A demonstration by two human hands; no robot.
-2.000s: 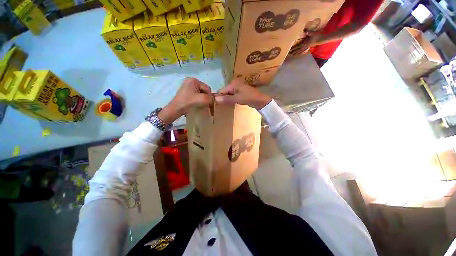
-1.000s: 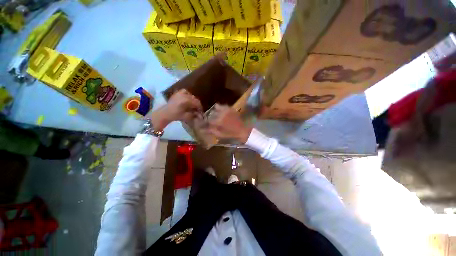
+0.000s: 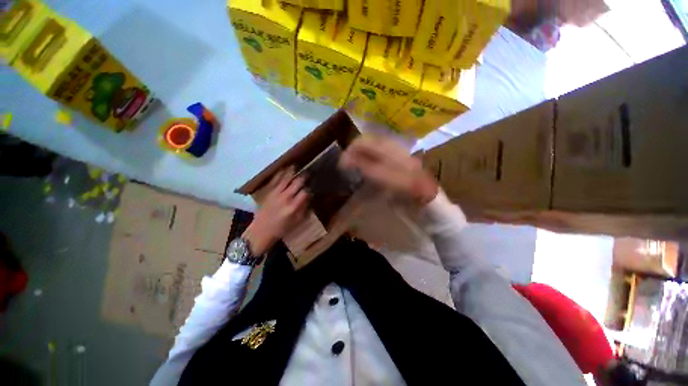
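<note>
A small brown shipping carton (image 3: pixel 305 239) is tilted, its open end up, at the table edge against my dark vest. Its dark inside shows between raised flaps. My left hand (image 3: pixel 281 211) grips the near left side, fingers over the edge. My right hand (image 3: pixel 388 167) is motion-blurred over the carton's right side; its fingertips and any hold are unclear. The blue tape dispenser (image 3: pixel 202 132) with its orange ring lies on the table to the left.
Yellow gift boxes (image 3: pixel 324 68) stand in rows ahead, more on top. Another yellow box (image 3: pixel 98 83) stands far left. Brown cartons (image 3: pixel 520 154) line the right. A large carton (image 3: pixel 155 256) is below left. A red rounded shape (image 3: pixel 569 324) is at lower right.
The carton has come closer to my body, and its opening looks narrower. My right hand has moved up and right from beside my left hand. The view has shifted.
</note>
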